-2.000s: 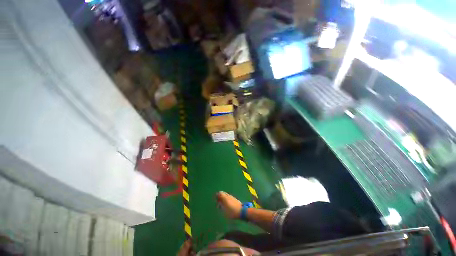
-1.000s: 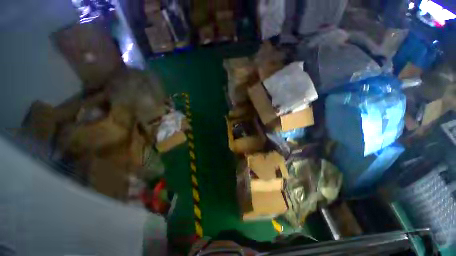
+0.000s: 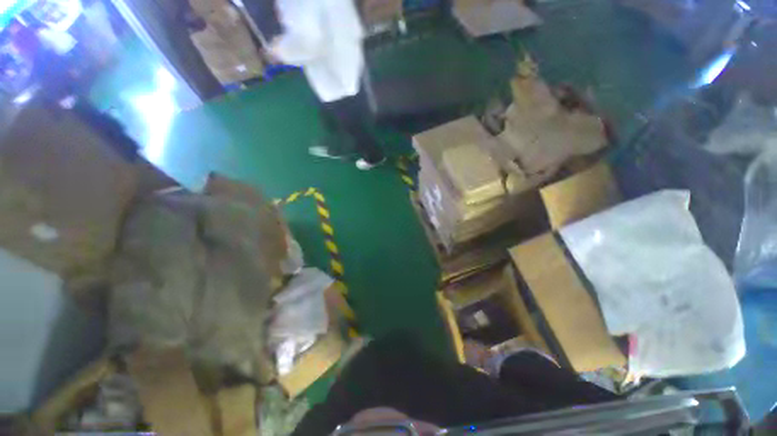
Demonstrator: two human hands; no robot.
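My right arm in a dark sleeve crosses the lower centre. My right hand (image 3: 482,354) is small and blurred at the edge of an open brown carton (image 3: 454,319); whether it holds anything is unclear. The carton has dark contents with a small pale patch. Beside it, a second open carton (image 3: 566,298) has raised flaps, and a white sheet or bag (image 3: 660,289) lies over its right side. My left hand is not in view.
Cartons and grey-brown wrapping (image 3: 192,272) are piled at left, near a small carton with white plastic (image 3: 302,328). Stacked cardboard (image 3: 464,183) stands ahead at right. A person in a white top (image 3: 328,51) stands in the green aisle, marked by yellow-black tape (image 3: 328,238).
The view has moved forward along the aisle, away from the green bench. The cartons are nearer and larger. A person has come into view ahead. My right arm, out of view one second ago, shows again.
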